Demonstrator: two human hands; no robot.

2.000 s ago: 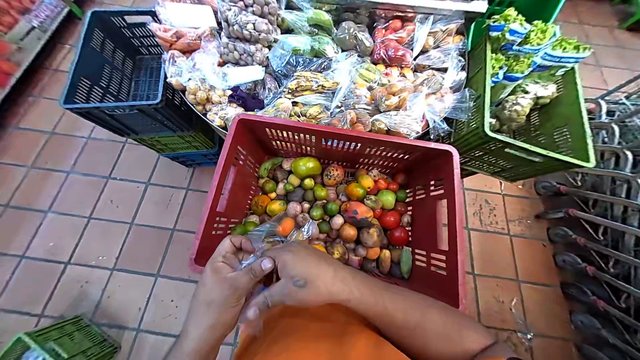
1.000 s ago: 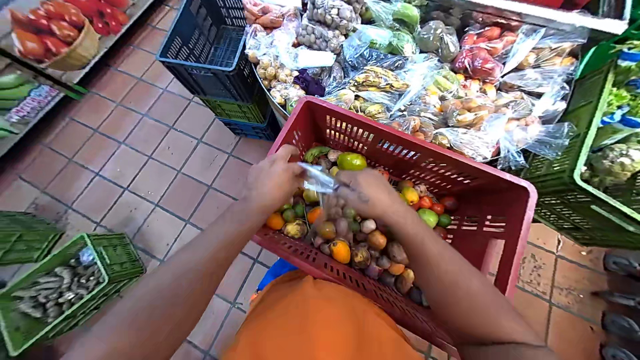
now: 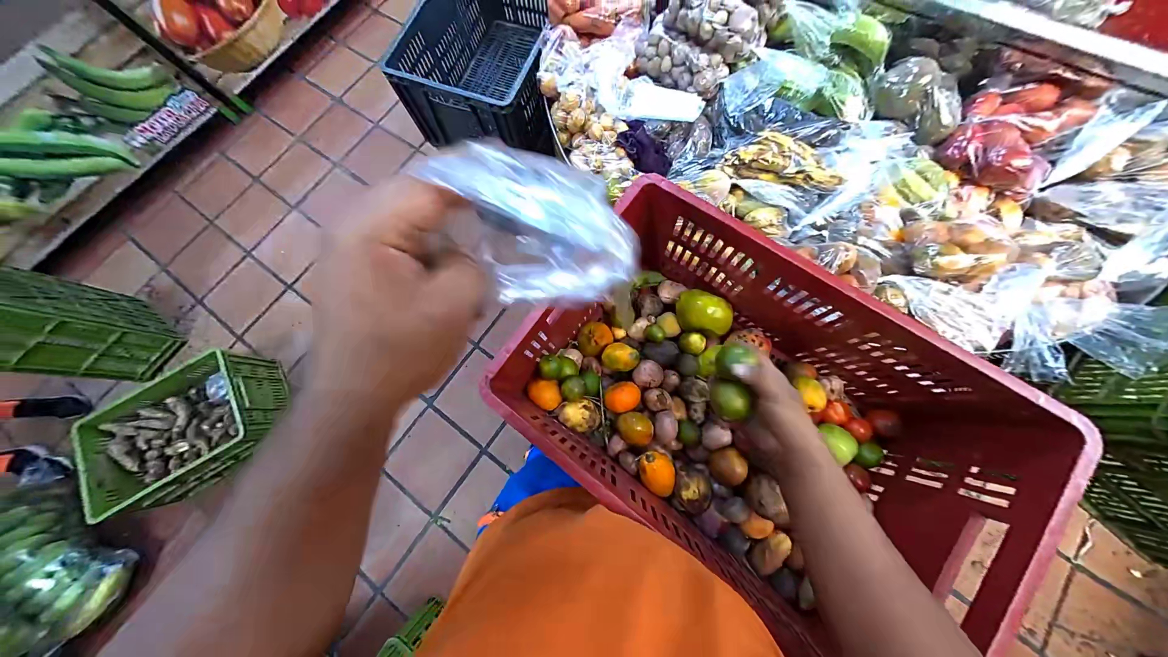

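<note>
My left hand [image 3: 401, 283], blurred, grips a clear plastic bag [image 3: 547, 219] that puffs out to its right, above the left end of a red plastic crate [image 3: 785, 246]. Mixed fruit and vegetables lie in the crate: green limes, an orange tomato-like fruit [image 3: 656, 472], a large green tomato [image 3: 704, 313], red tomatoes and small potatoes. My right hand [image 3: 776, 411] is down in the crate, its fingers around green limes [image 3: 732, 400]. Part of what it holds is hidden behind the fingers.
Behind the crate is a display of bagged produce [image 3: 912, 210]. A black crate [image 3: 474, 82] stands at its left. On the tiled floor at left are a green crate of roots [image 3: 173, 429] and another green crate [image 3: 82, 324]. A shelf with long green vegetables [image 3: 100, 155] is at upper left.
My hands were together at the plastic bag; now they are apart, the left holding the bag out to the left, the right down among the produce with limes. The view has swung left.
</note>
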